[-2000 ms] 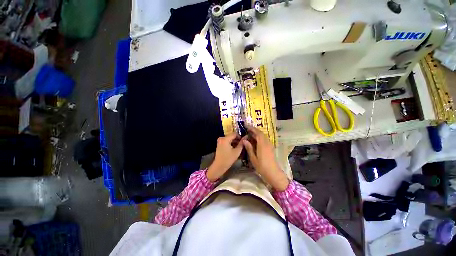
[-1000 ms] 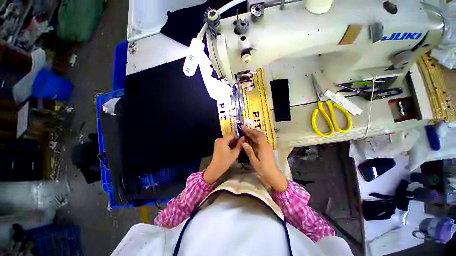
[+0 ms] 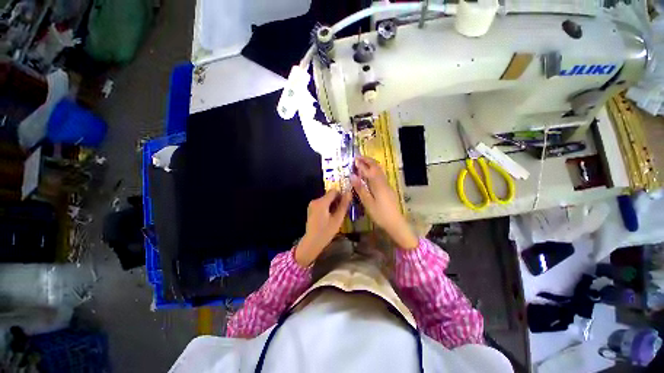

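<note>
A large dark cloth [image 3: 247,167] lies left of the needle area. My left hand [image 3: 324,221] is at the bed's front edge with thumb and finger together by a narrow dark strip [image 3: 354,210]; the hold itself is too small to make out. My right hand [image 3: 377,195] lies flatter on the yellow-taped bed, fingertips close to the presser foot. The presser foot area [image 3: 348,142] is brightly lit and partly washed out. The white JUKI sewing machine [image 3: 466,62] stands behind and right. Its white lamp [image 3: 293,93] hangs left of the head.
Yellow-handled scissors [image 3: 485,183], a white stick [image 3: 502,161] and a black rectangle [image 3: 414,155] lie on the bed at right. Small tools [image 3: 542,143] lie behind them. A blue crate [image 3: 151,256] stands under the cloth at left. Dark cloth [image 3: 280,40] lies at the back.
My right hand has moved forward toward the presser foot, its fingers stretched out. My left hand stays near the front edge, now slightly apart from the right. The camera view has shifted slightly.
</note>
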